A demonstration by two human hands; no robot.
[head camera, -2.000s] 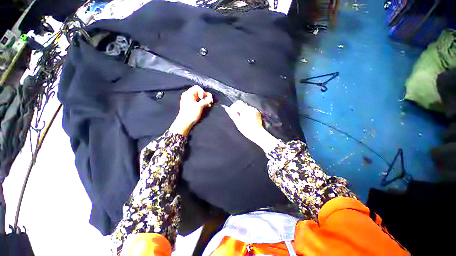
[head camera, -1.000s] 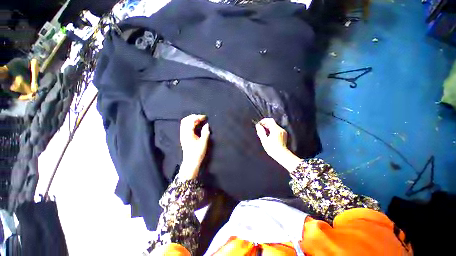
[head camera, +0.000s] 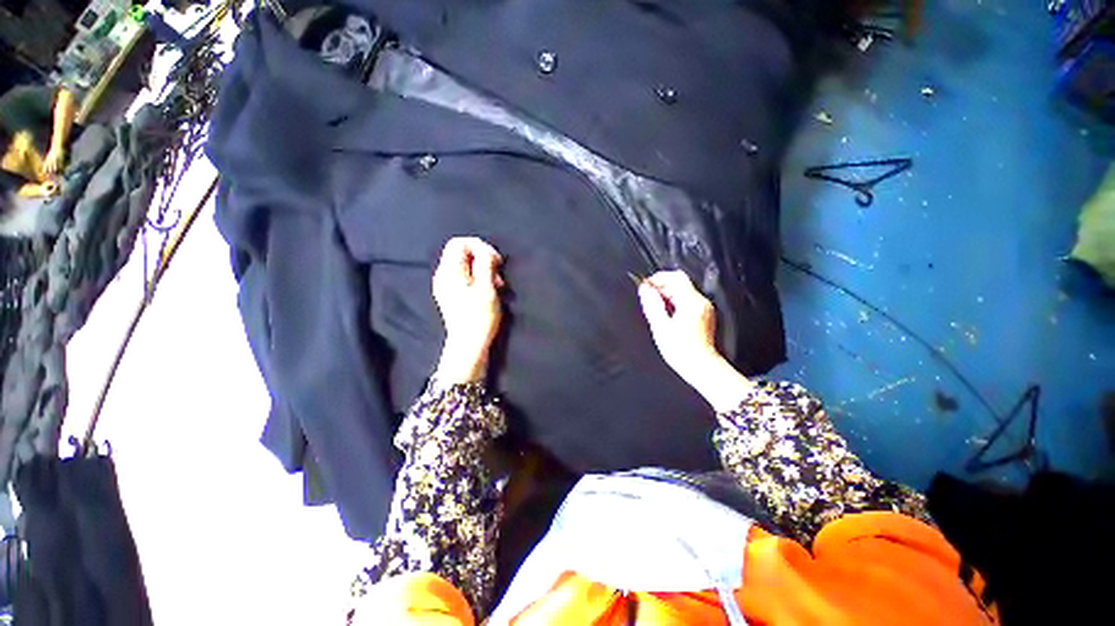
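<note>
A large navy coat (head camera: 556,281) lies front up across the table and reaches down to my lap. Its front is parted, and shiny wrinkled lining (head camera: 526,128) shows in a diagonal band. My left hand (head camera: 468,294) is closed in a loose fist on the coat front, at the end of a pocket line; no object shows in it. My right hand (head camera: 682,320) is closed near the front edge beside the lining. A tiny metal-coloured point of thread snips (head camera: 637,279) sticks out of it. The rest of the snips is hidden.
White table (head camera: 183,404) shows at the left, with dark garments (head camera: 86,245) and another person's arm (head camera: 56,135) beyond. On the blue floor at the right lie black hangers (head camera: 860,175) and scattered thread. Dark cloth (head camera: 1027,538) lies at the lower right.
My hands were close together at the front edge two seconds ago and are now apart. The left has moved down onto the coat front; the right has moved along the edge. The view has shifted.
</note>
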